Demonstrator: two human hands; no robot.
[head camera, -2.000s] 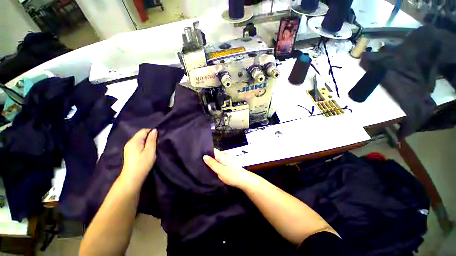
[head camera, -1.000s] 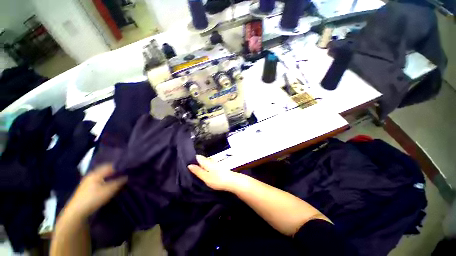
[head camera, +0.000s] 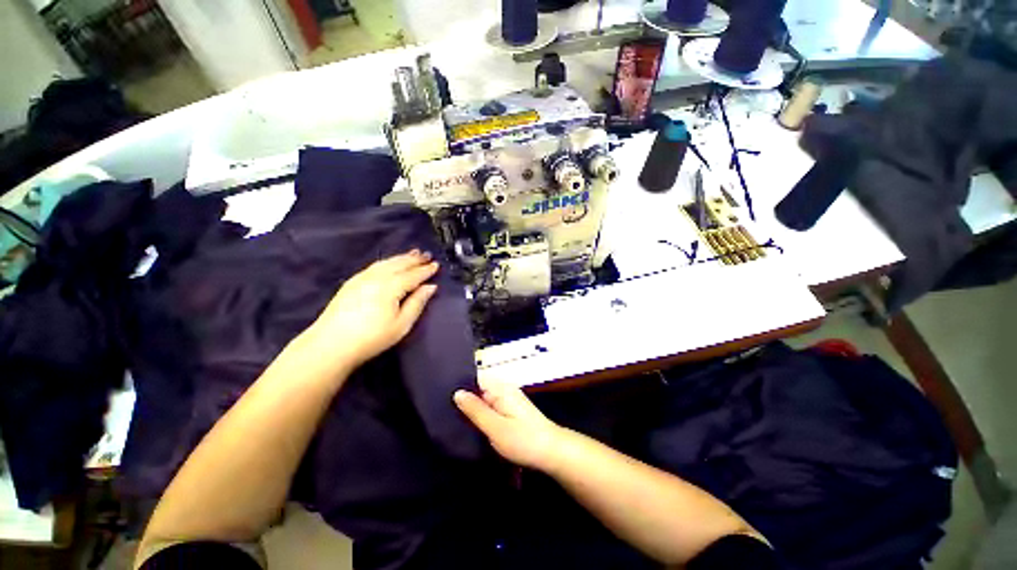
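Note:
A dark navy-purple garment piece (head camera: 257, 290) lies over the table left of the off-white overlock machine (head camera: 519, 184) and drapes down toward my lap. Its right edge runs beside the presser foot area (head camera: 474, 251). My left hand (head camera: 385, 301) lies on the cloth close to the machine, fingers together, pressing it; whether it pinches the cloth cannot be told. My right hand (head camera: 507, 421) holds the cloth's right edge between thumb and fingers at the table's front edge, below the machine.
A second dark garment pile (head camera: 67, 323) drapes at the left. Dark thread cones (head camera: 666, 156), a slotted yellowish tray (head camera: 734, 243) and a lit phone (head camera: 638, 80) stand or lie right of and behind the machine. Grey cloth (head camera: 926, 167) hangs far right; a dark heap (head camera: 803, 445) lies below the table.
My left hand has moved from the lower left onto the cloth beside the machine. The cloth is spread further left and its right edge lies straighter. My right hand still holds the edge.

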